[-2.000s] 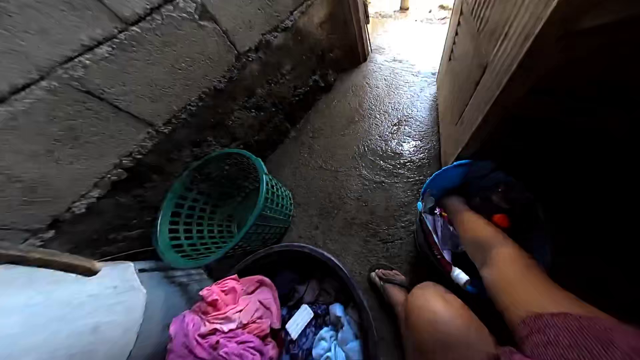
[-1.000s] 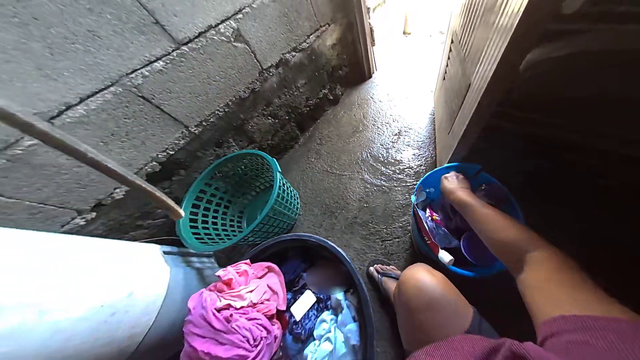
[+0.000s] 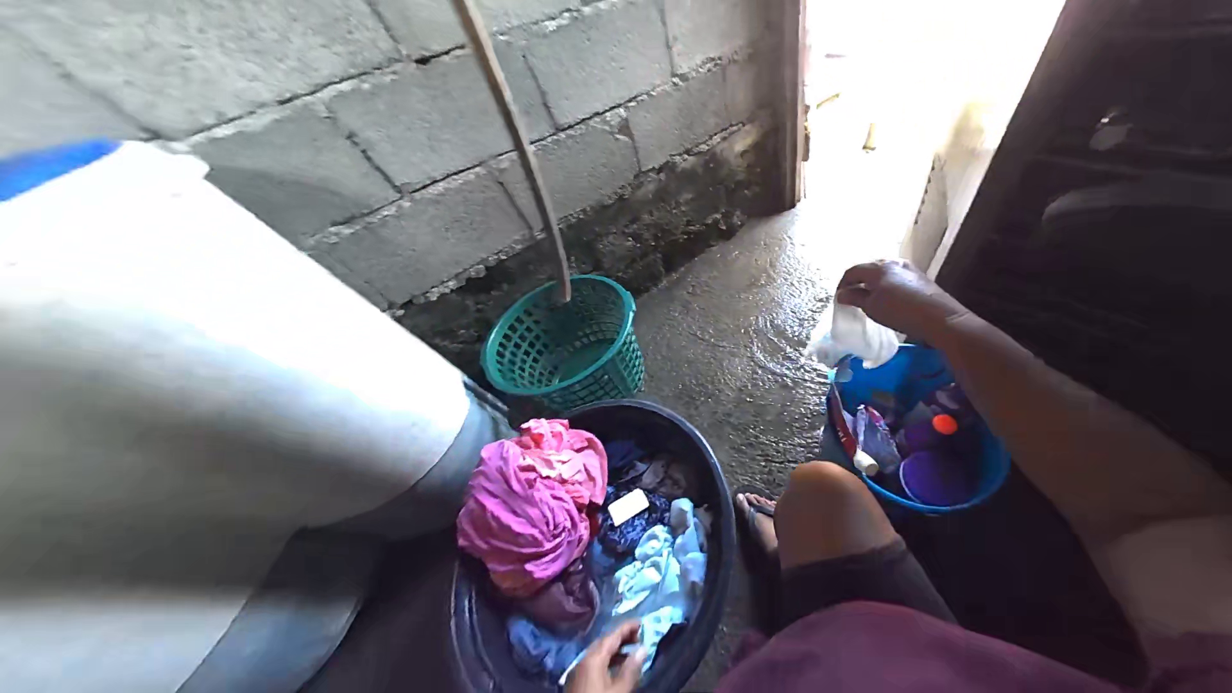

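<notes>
My right hand [image 3: 895, 294] holds a thin whitish plastic bag or cloth [image 3: 852, 337] above the blue bucket [image 3: 996, 472]. Inside that bucket lie a purple cup [image 3: 934, 476], a packet [image 3: 876, 438] and an orange-red round thing [image 3: 944, 424]. My left hand [image 3: 608, 664] is at the near side of the dark tub [image 3: 722, 539], fingers bent over light blue patterned cloth [image 3: 654, 577]; whether it grips anything cannot be told. Pink garments [image 3: 529, 500] are heaped at the tub's left, and a white bar [image 3: 628, 506], apparently soap, rests on dark blue cloth.
A green plastic basket [image 3: 563, 385] stands behind the tub, with a wooden pole [image 3: 525, 144] reaching down to it. A large pale container [image 3: 241, 385] fills the left. Behind is a concrete block wall [image 3: 433, 173]; wet floor [image 3: 731, 298] runs to a bright doorway.
My right hand has come up out of the blue bucket with the whitish thing. My left hand has come into view at the tub. The view has shifted toward the left.
</notes>
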